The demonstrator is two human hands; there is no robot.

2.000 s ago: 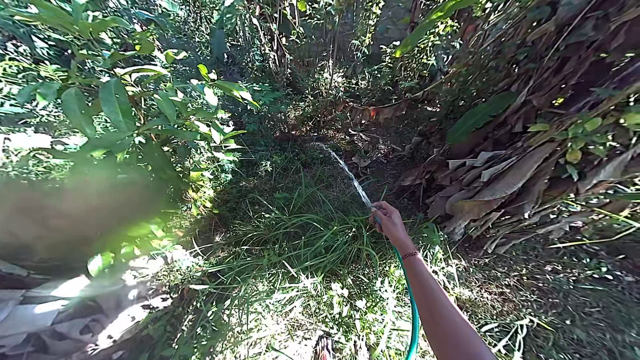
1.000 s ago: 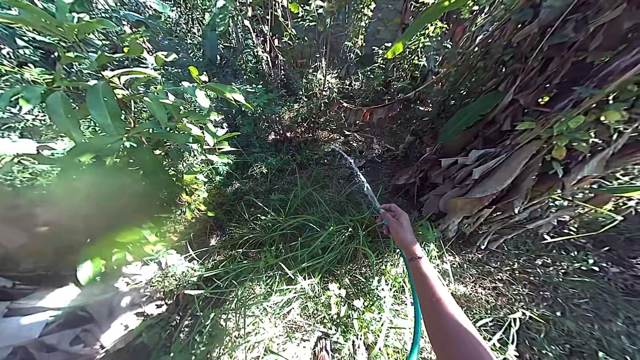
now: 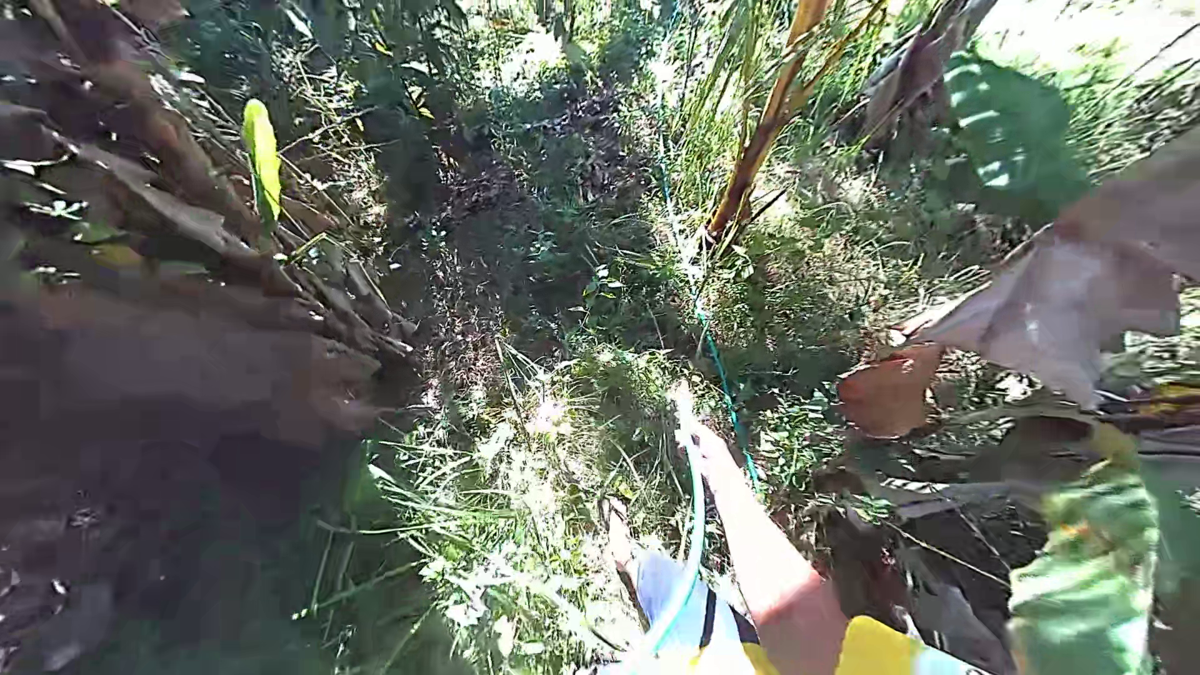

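Note:
My right hand (image 3: 705, 448) is shut around the end of a green garden hose (image 3: 696, 525), low and right of the middle in the head view. From the hand the hose curves down past my leg and clothing. A further thin length of green hose (image 3: 717, 361) runs along the grass beyond the hand, up to the top of the view. Glare and blur hide the hose's mouth, and whether water comes out cannot be told. My left hand is out of view.
Dry hanging leaves (image 3: 187, 347) crowd the left side. A brown leaning stem (image 3: 764, 131) rises from the grass at the upper right. A large dry leaf (image 3: 1041, 309) and a green leaf (image 3: 1087, 562) hang close on the right. My foot (image 3: 616, 530) stands on sunlit grass.
The view has swung far around to another stretch of ground. The hand still holds the hose; the water jet plain in the earlier frames cannot be made out now.

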